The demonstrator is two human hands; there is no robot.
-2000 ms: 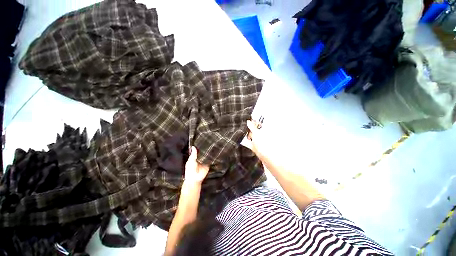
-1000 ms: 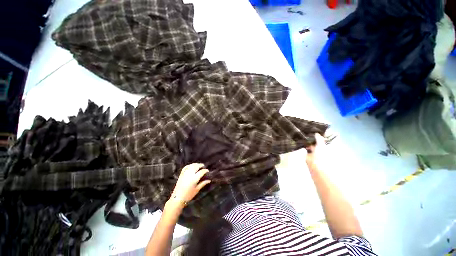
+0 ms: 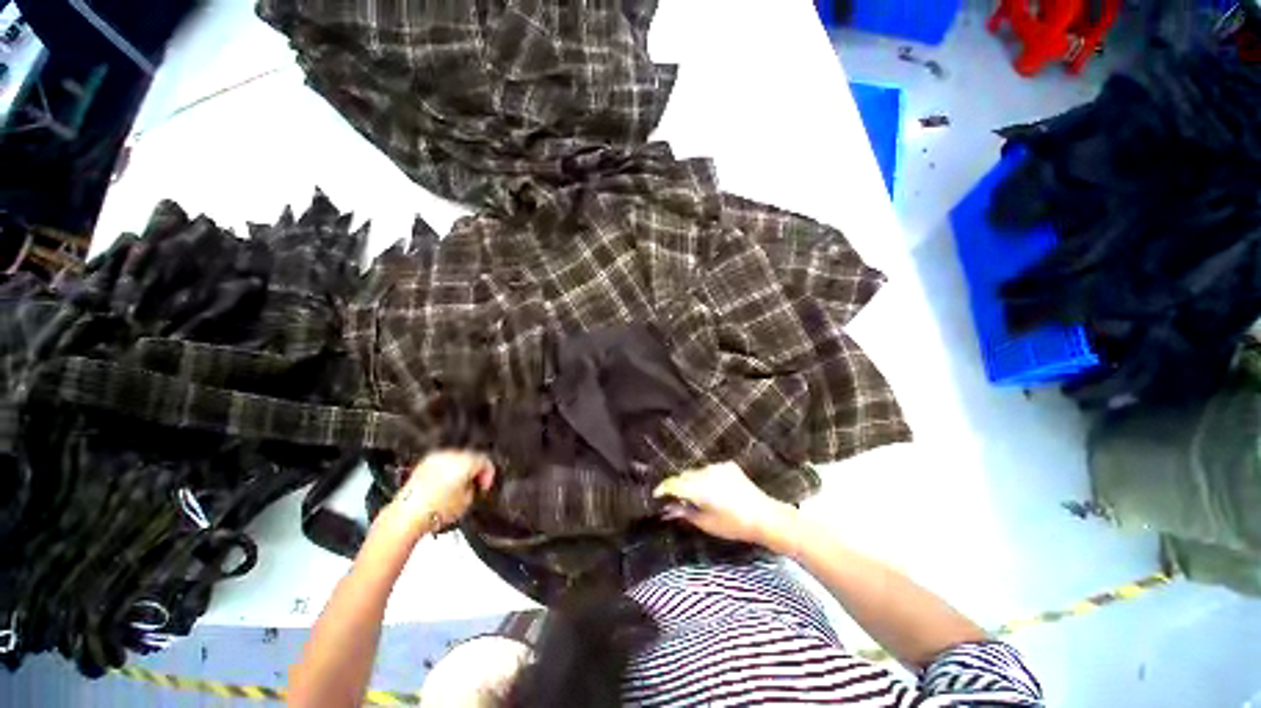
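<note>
A brown plaid garment [image 3: 553, 263] with cream lines lies gathered on the white table [image 3: 774, 83] in front of me. Its smooth dark lining [image 3: 618, 392] shows in the middle. My left hand [image 3: 450, 490] is closed on the near left part of the garment. My right hand [image 3: 712, 501] pinches the near edge to the right, and a stretch of plaid cloth runs between the two hands. Something small and dark shows at my right fingers; I cannot tell what it is.
A dark garment pile [image 3: 125, 429] with a plaid strip and pale rings lies left. A plaid heap [image 3: 484, 69] lies at the far side. Right of the table are a blue crate [image 3: 1016, 311] with black cloth [image 3: 1148, 208], a grey-green sack [image 3: 1175, 470] and a red stool [image 3: 1051, 31].
My right hand has come back from the far right toward my body and holds the near edge. My left hand has moved left. The garment's right part now lies spread on the table. The view has shifted.
</note>
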